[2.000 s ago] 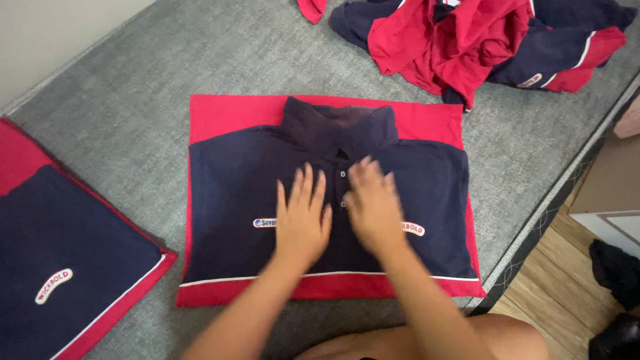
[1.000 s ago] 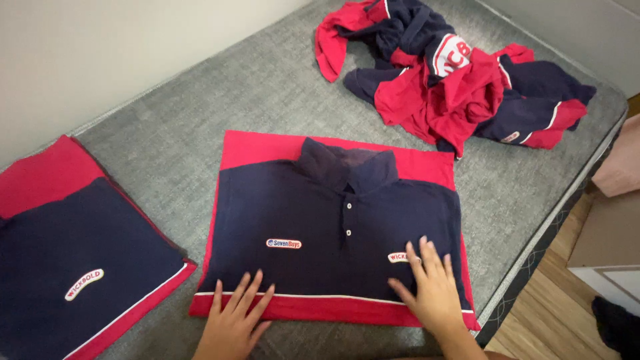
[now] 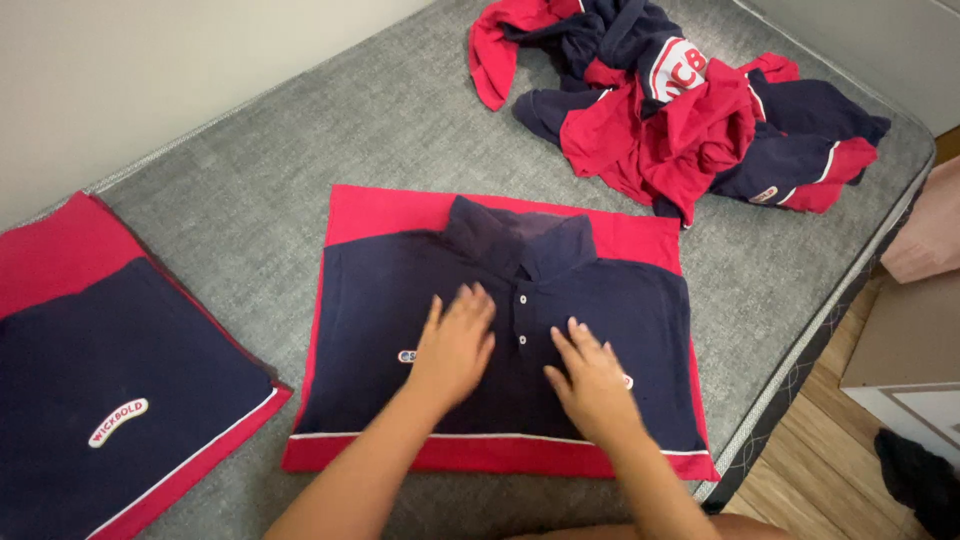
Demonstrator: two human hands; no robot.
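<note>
A navy and red polo shirt (image 3: 360,300) lies folded into a flat rectangle in the middle of the view, collar at the far side. My left hand (image 3: 456,341), slightly blurred, is over its chest left of the buttons, partly covering a small patch. To the right of the buttons is my right hand (image 3: 592,379), fingers spread, partly covering another patch. Neither hand grips the cloth; whether each palm touches it is hard to tell. Another folded navy and red shirt (image 3: 172,352) lies at the left.
The shirts lie on a grey mattress (image 3: 255,180). A crumpled heap of navy and red shirts (image 3: 697,127) is at the back right. A wall (image 3: 150,75) borders the mattress. Beyond its right edge are a cardboard box (image 3: 907,345), a wooden floor (image 3: 795,450) and a dark cloth item (image 3: 911,476).
Both my hands have moved from the near part of the folded shirt up to its chest, either side of the buttons. The folded shirt keeps its shape.
</note>
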